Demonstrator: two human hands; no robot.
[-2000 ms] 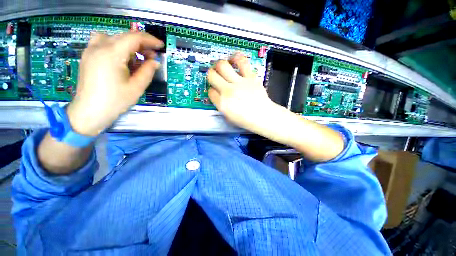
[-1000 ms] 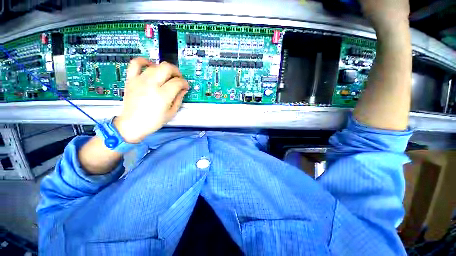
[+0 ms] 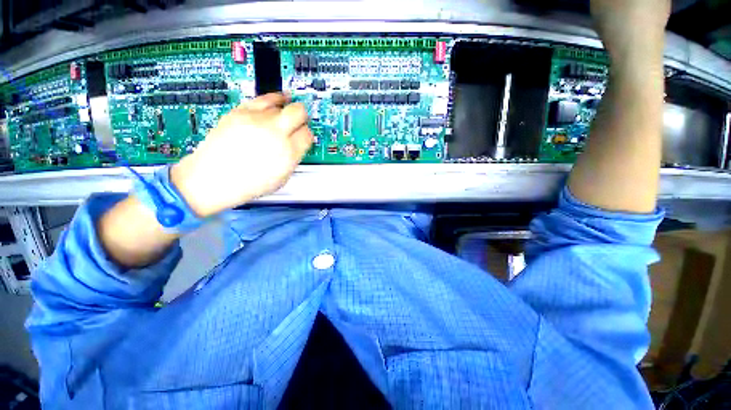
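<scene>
Green printed circuit boards lie in a row between the conveyor rails. My left hand (image 3: pixel 252 150), with a light blue wrist strap (image 3: pixel 167 200), is over the gap between the centre board (image 3: pixel 365 124) and the board to its left (image 3: pixel 172 124). Its fingers are curled, fingertips at the centre board's left edge; whether they hold a small part is hidden. My right forearm reaches up across the right board (image 3: pixel 565 112); only the wrist end of my right hand (image 3: pixel 629 12) shows, its fingers cut off by the top edge.
The near rail (image 3: pixel 385 186) runs before the boards, the far rail (image 3: pixel 361 26) behind them. Dark gaps separate the boards; one right of centre shows a metal rod (image 3: pixel 505 116). Another board (image 3: pixel 48 120) lies far left. A cardboard box (image 3: pixel 689 300) stands below right.
My left hand has gone from the left board to the gap beside the centre board. My right hand has left the centre board and moved up and right, out past the top edge.
</scene>
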